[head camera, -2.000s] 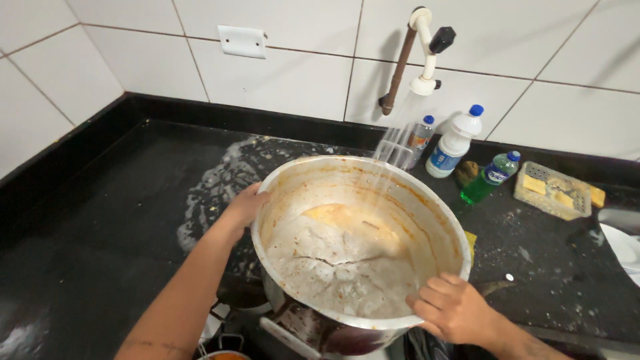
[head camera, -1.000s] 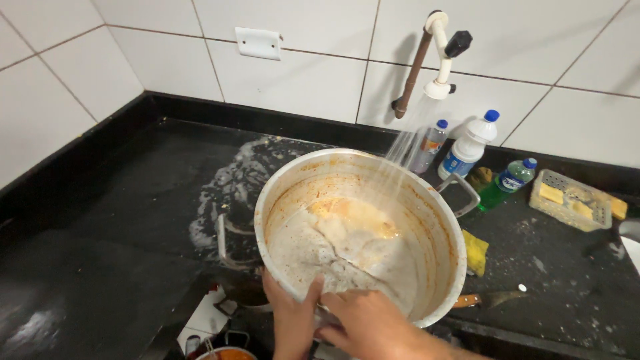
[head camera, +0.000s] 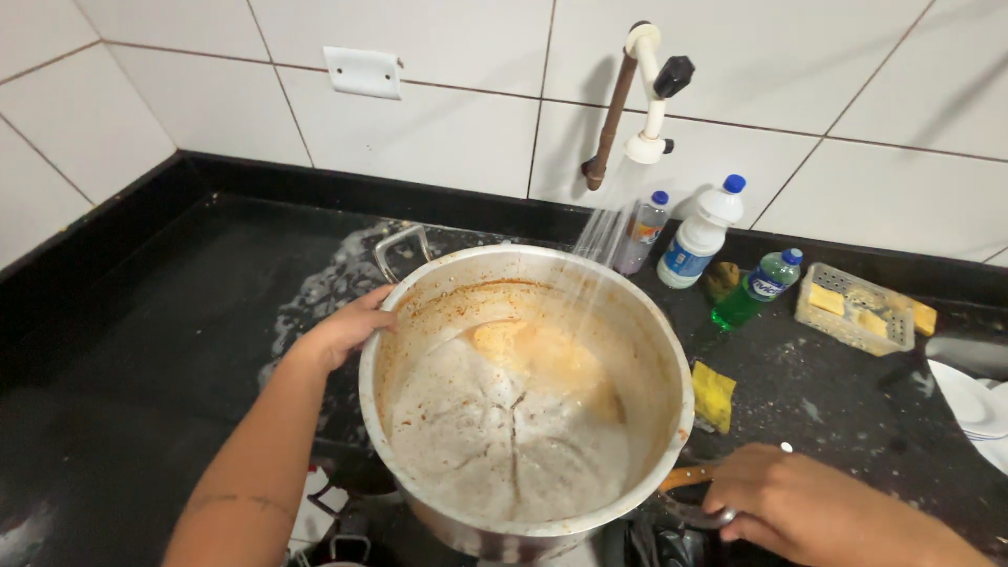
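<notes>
A large aluminium pot (head camera: 512, 535) stands tilted under the tap, with brown residue on its inner wall and cloudy water and foam in it. Water sprays into it from the white tap (head camera: 646, 146). My left hand (head camera: 350, 327) grips the pot's rim at the left, just below a raised metal loop handle (head camera: 402, 250). At the lower right, my right hand (head camera: 760, 500) is closed around the pot's other loop handle (head camera: 693, 513). A wooden-handled utensil (head camera: 687, 477) lies beside that hand, partly hidden by it.
Behind the pot stand a clear bottle (head camera: 642, 236), a white bottle (head camera: 701, 236) and a green detergent bottle (head camera: 756, 291). A basket of sponges (head camera: 854, 311), a yellow sponge (head camera: 713, 398) and white plates (head camera: 972, 402) are at the right. Foam wets the black counter (head camera: 181, 315).
Both hands were together at the pot's near rim a second ago; they are now apart, at its left and right sides. The pot has been turned, with its handles in new places.
</notes>
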